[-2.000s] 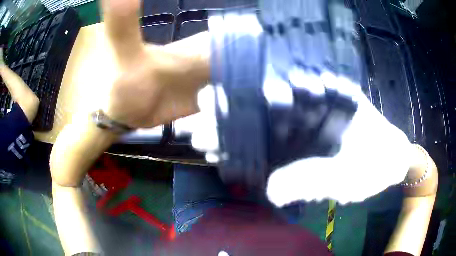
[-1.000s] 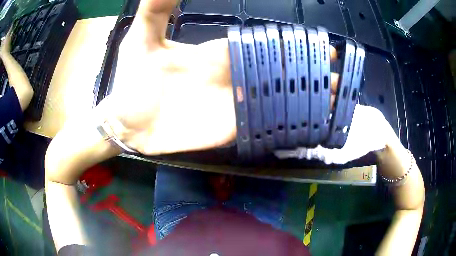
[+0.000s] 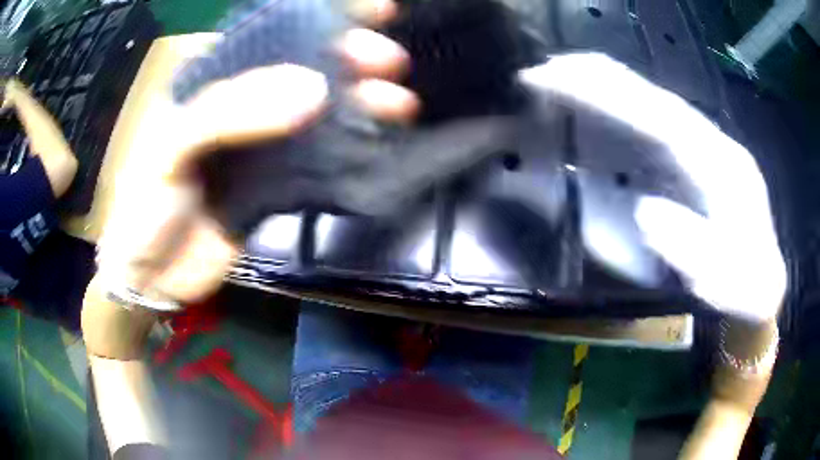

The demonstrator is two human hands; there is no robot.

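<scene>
My bare left hand [image 3: 202,135] is at the left, blurred, with its fingers closed around a batch of plastic frames [image 3: 310,175]. The batch is a dark blue-grey smear, tilted, and single frames cannot be made out. My right hand [image 3: 710,171], in an overexposed white glove, is at the right over the tray. Its fingers and thumb are apart, with tray surface showing between them, and it holds nothing that I can see. The glossy black blister tray [image 3: 620,220] lies under both hands, with shallow pockets and small dark holes.
The tan bench board [image 3: 665,331] shows along the front edge and at the left. More black trays [image 3: 103,67] stand at the upper left, beside a person's arm and dark blue shirt [image 3: 27,211]. A red metal part [image 3: 236,382] and yellow-black floor tape [image 3: 573,400] are below.
The frames, earlier held as an upright row between both hands, have moved left and tilted in my left hand. My right hand has come off them and moved right and up.
</scene>
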